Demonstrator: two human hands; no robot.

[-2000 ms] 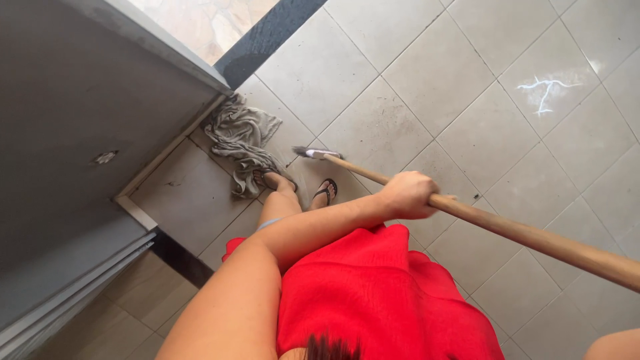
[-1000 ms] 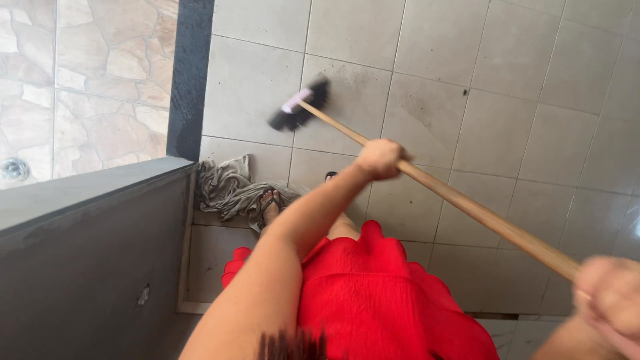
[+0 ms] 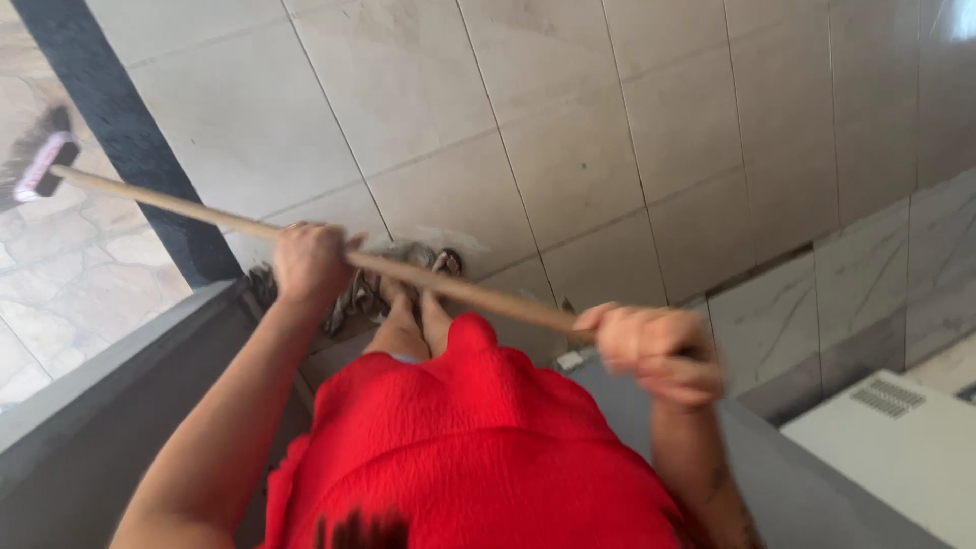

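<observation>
A long wooden broom handle (image 3: 473, 293) runs across the view, held in both hands. My left hand (image 3: 313, 255) grips its middle part, and my right hand (image 3: 659, 351) is closed around the end at the right. At the far left, the broom head (image 3: 46, 164), with dark bristles and a pale top, is blurred over the stone-patterned floor past a dark threshold strip. A crumpled grey cloth (image 3: 354, 305) lies on the floor around my sandalled feet, partly hidden by the handle and my left hand.
The dark threshold strip (image 3: 133, 130) separates the beige tiled floor (image 3: 427, 183) from the stone-patterned floor (image 3: 84, 282). A grey low wall (image 3: 99, 396) stands at the lower left. A white vented panel (image 3: 892, 450) is at the lower right, near marbled tiles (image 3: 770, 328).
The broom head has moved from the beige tiles across the dark strip to the stone-patterned floor. My right hand has come further into view. The view has turned.
</observation>
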